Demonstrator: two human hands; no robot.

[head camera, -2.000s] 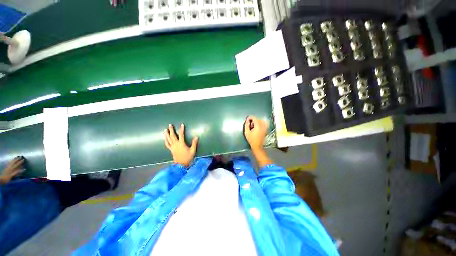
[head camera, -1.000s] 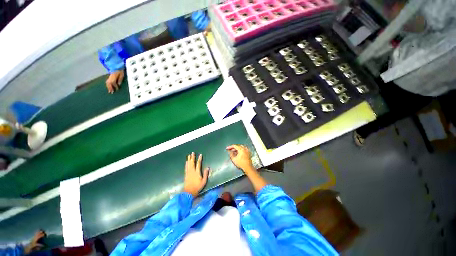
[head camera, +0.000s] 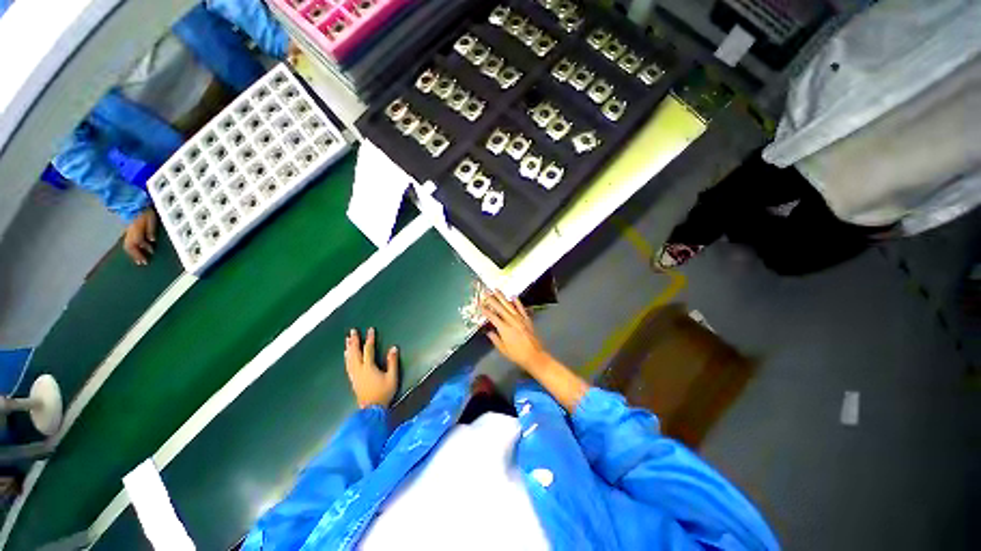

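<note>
My left hand [head camera: 372, 371] lies palm down on the green bench top [head camera: 414, 312], fingers apart, holding nothing. My right hand [head camera: 511, 326] is at the bench's right corner, its fingers over the edge of a tiny pile of loose scraps [head camera: 473, 306]. Whether it pinches any scrap cannot be told. Just beyond it a black tray [head camera: 510, 99] holds rows of small silver-gold metal components.
A white pocket tray [head camera: 245, 169] sits beyond the green belt, near another person's hand [head camera: 140, 237]. A pink tray [head camera: 342, 24] tops a stack. White paper [head camera: 377, 196] lies by the black tray. A white pack [head camera: 157, 506] is lower left. Another person stands right, near a brown carton [head camera: 680, 377].
The view has turned to the right. My right hand has moved onto the scraps at the bench corner, its fingers straighter. My left hand stays flat on the bench. A person now shows at right.
</note>
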